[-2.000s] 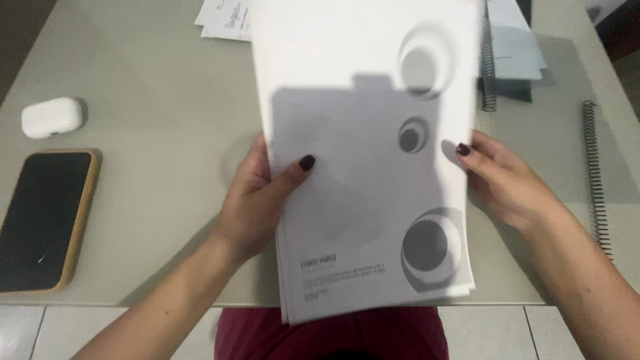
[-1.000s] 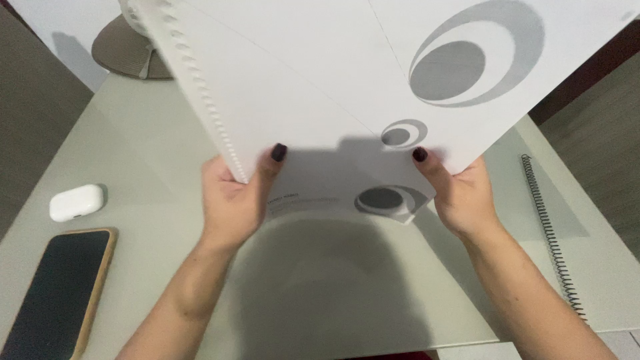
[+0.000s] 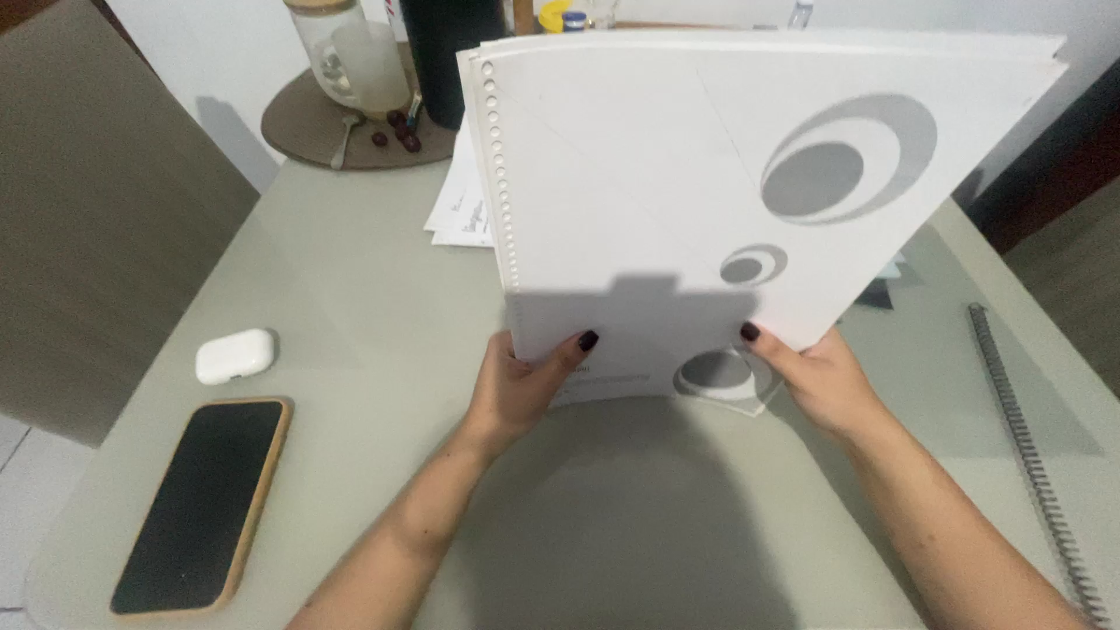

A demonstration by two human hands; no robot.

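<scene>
A stack of white punched sheets (image 3: 630, 192) stands nearly upright above the table, its row of holes along the left edge. Grey circle and crescent shapes and small print mark its front sheet. My left hand (image 3: 525, 385) grips the stack low on the left, thumb in front and fingers hidden behind. Low on the right, my right hand (image 3: 814, 376) holds it the same way. A loose dark spiral binding coil (image 3: 1032, 464) lies on the table to the right of my right hand.
A phone in a tan-edged case (image 3: 206, 507) and a white earbud case (image 3: 234, 356) lie at left. Behind them, a round placemat (image 3: 297, 122) bears a glass jar (image 3: 350, 66), a spoon (image 3: 346, 140) and a dark cylinder (image 3: 446, 61). Papers with writing (image 3: 464, 206) lie behind the stack.
Both hands have raised and tilted the stack, which lay flatter and lower over the table's front edge two seconds ago. The view now takes in more of the table's back.
</scene>
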